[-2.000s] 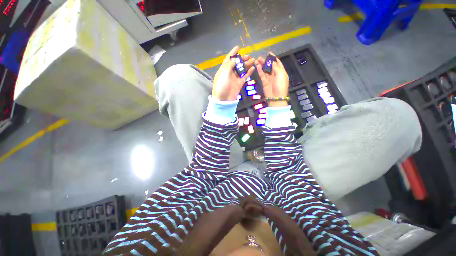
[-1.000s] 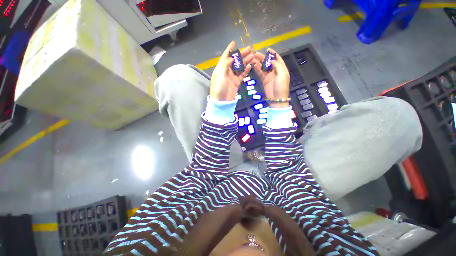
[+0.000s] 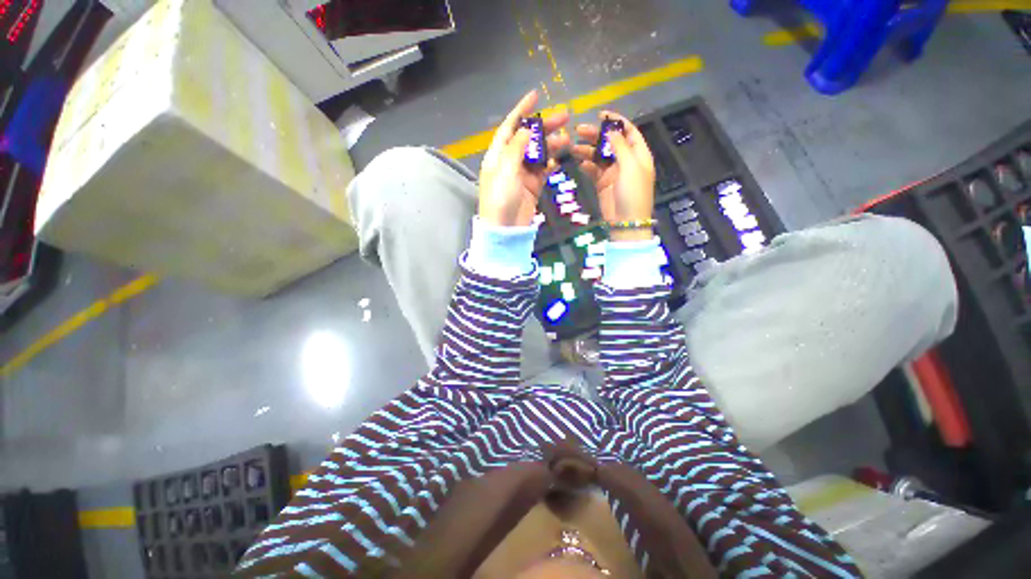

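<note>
My left hand (image 3: 511, 181) is palm up over the tray and holds a black smart band body (image 3: 534, 141) with small light figures on its screen. My right hand (image 3: 629, 181) mirrors it close by and holds a second black smart band body (image 3: 611, 139), also with lit figures. The black device tray (image 3: 748, 165) lies below, between the knees. Rows of devices with lit screens (image 3: 735, 215) sit in its pockets, some white, some green or blue. My hands and cuffs hide part of the tray.
A large pale foam box (image 3: 170, 158) stands at the left. A blue stool (image 3: 865, 40) is at the upper right. Black trays with a red edge (image 3: 938, 398) are at the right. Another black tray (image 3: 213, 509) lies at the lower left. White-framed equipment (image 3: 373, 68) stands at the top.
Both hands stay nearly in place with the same devices, held more upright. Some screens in the tray changed colour, with green and blue where white and red showed before.
</note>
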